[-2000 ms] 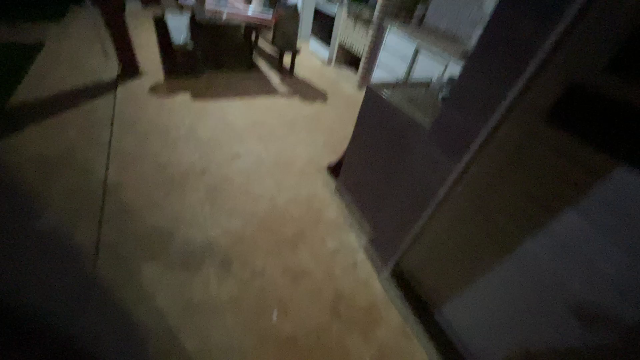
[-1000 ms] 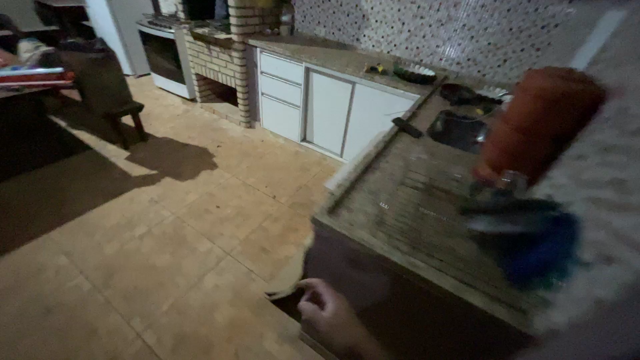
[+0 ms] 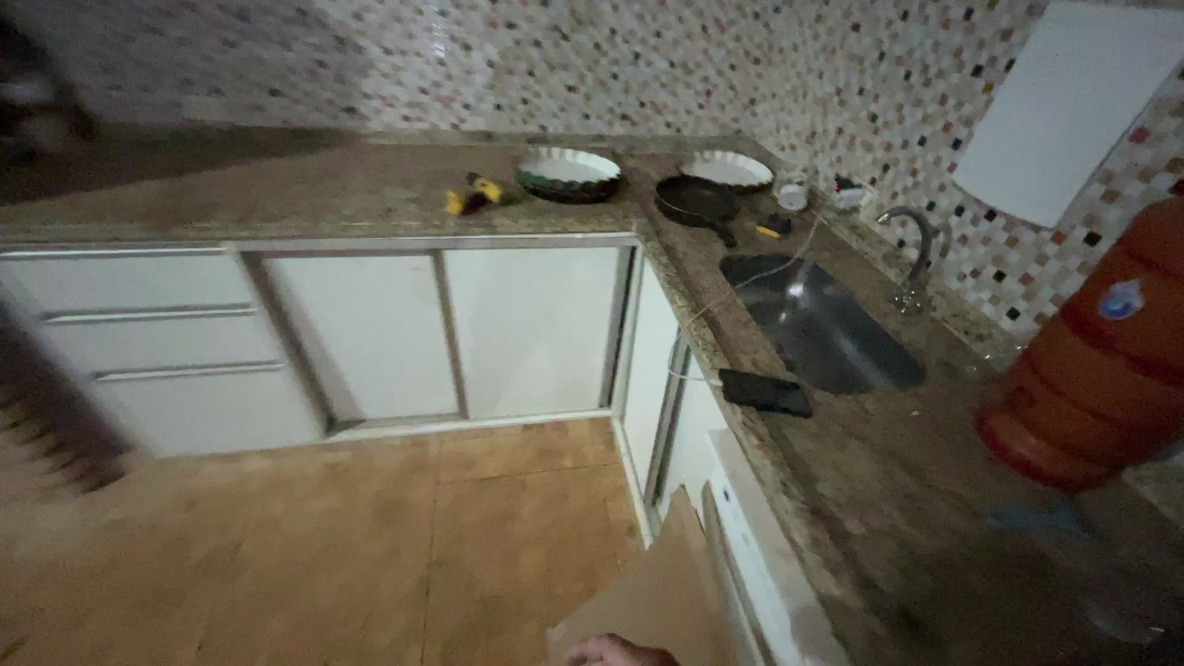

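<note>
A sheet of brown cardboard [image 3: 647, 592] stands tilted beside the white cabinet front under the sink counter. At its lower edge my right hand [image 3: 622, 651] shows only as curled fingers at the bottom of the view, closed on the sheet; the rest of the hand is cut off. My left hand is out of view. Above and right of the sheet, a black smartphone [image 3: 766, 393] lies on the counter edge with a white cable running from it. Behind the phone is a steel sink [image 3: 832, 324] with a curved faucet [image 3: 916, 242].
A black frying pan [image 3: 694, 201], fluted dishes [image 3: 569, 174] and a yellow-and-black object [image 3: 474, 194] sit on the stone counter [image 3: 305, 185]. A large orange-red water jug [image 3: 1091, 361] stands at right. White cabinets [image 3: 361, 338] border the tiled floor [image 3: 305, 555].
The view has swung right and closer to the sink corner. My right hand, absent in the oldest frame, shows one second ago beside the counter end and now at the bottom with more cardboard visible.
</note>
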